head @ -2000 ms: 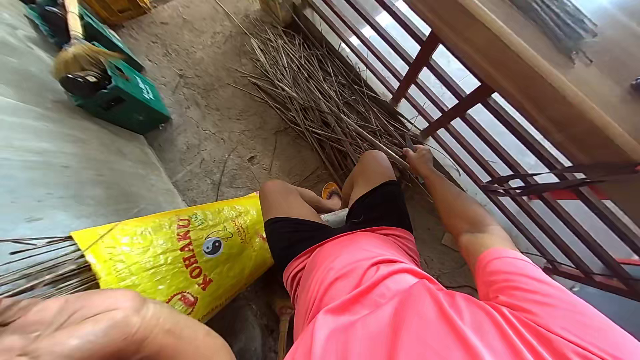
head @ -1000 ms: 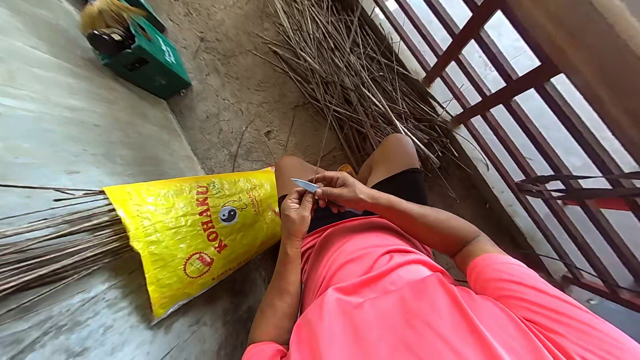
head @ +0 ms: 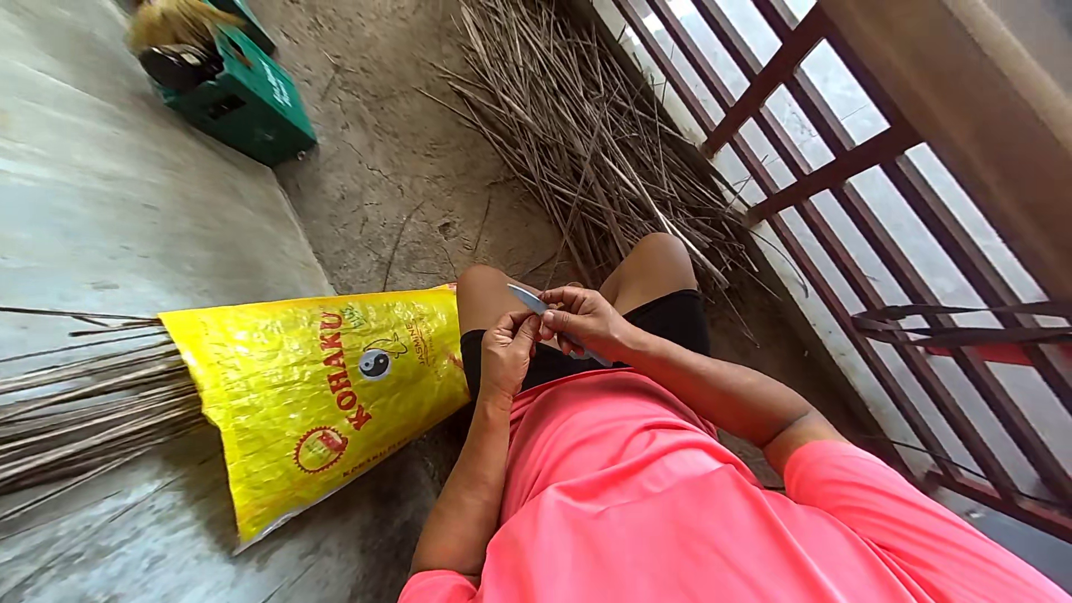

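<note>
My right hand (head: 589,321) is closed round a knife, whose grey blade (head: 528,298) points up and left over my lap. Close against it, my left hand (head: 509,347) has its thumb and fingertips pinched together near the blade; whether a thin stick is between them is too small to tell. Beside my left thigh lies a yellow woven plastic sack (head: 276,394), with thin dry sticks (head: 100,402) jutting from its left end. A large pile of dry sticks (head: 578,126) lies on the ground past my knees.
A green plastic crate (head: 251,105) with a bristled brush or broom head (head: 180,25) on it stands at the upper left. A pale concrete ledge (head: 151,201) runs along the left. On the right is a reddish-brown barred railing (head: 854,163) with a dark strap (head: 946,335) across it.
Two seconds ago my right hand was by the stick pile and my left at the lower left; both have come together over my lap. The knife has come into view.
</note>
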